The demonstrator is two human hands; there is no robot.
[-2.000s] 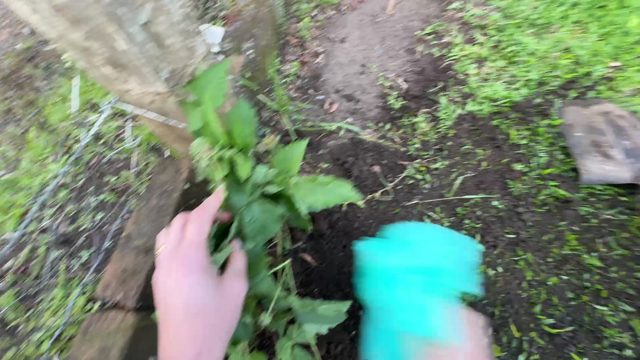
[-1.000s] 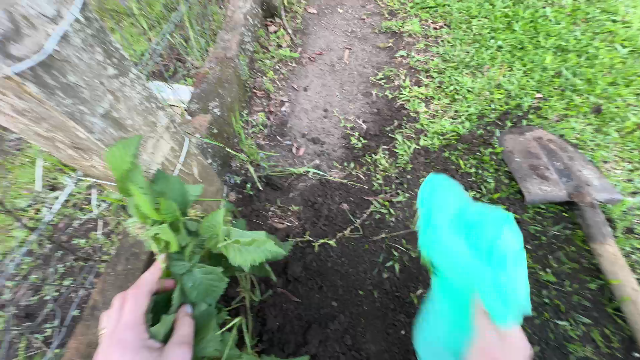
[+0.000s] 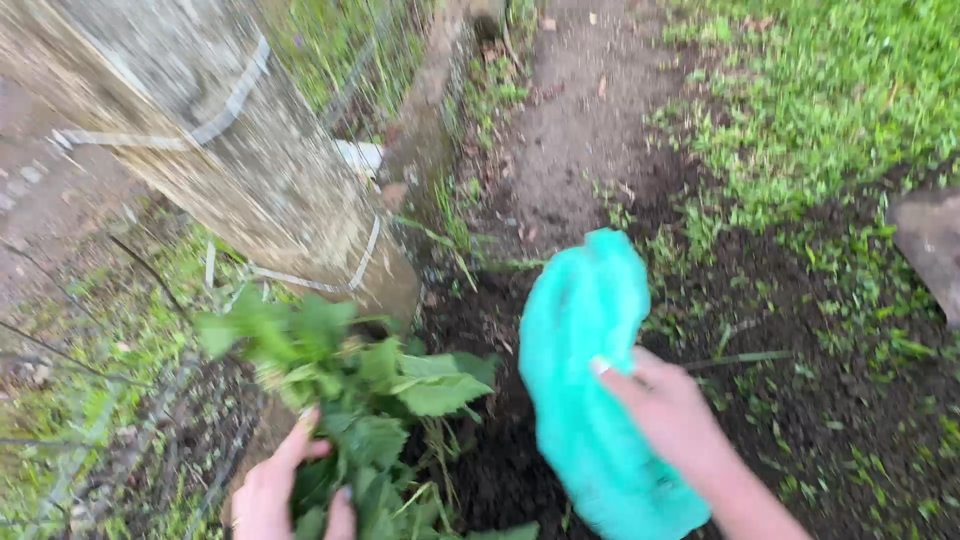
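Note:
My left hand [image 3: 289, 480] is at the lower left, its fingers around the stems and leaves of a leafy green plant [image 3: 375, 439] beside a wooden post. Pinched between the thumb and fingers of my right hand [image 3: 664, 405] is a turquoise mesh or cloth piece [image 3: 581, 322], long and loosely bunched, hanging over dark soil [image 3: 499, 469] to the right of the plant. The plant's base is partly hidden by its leaves. Motion blurs the leaf tips and the turquoise piece.
The thick wooden post [image 3: 247, 142], bound with wire [image 3: 307, 281], leans across the upper left. Wire fencing runs at the left. A shovel blade [image 3: 934, 244] lies at the right edge by the grass [image 3: 832, 97]. A bare dirt path [image 3: 585, 112] leads away at the top.
My right hand has brought the turquoise piece closer to the plant and the post. My left hand stays at the leaves. The view has shifted, showing more of the post and less of the shovel.

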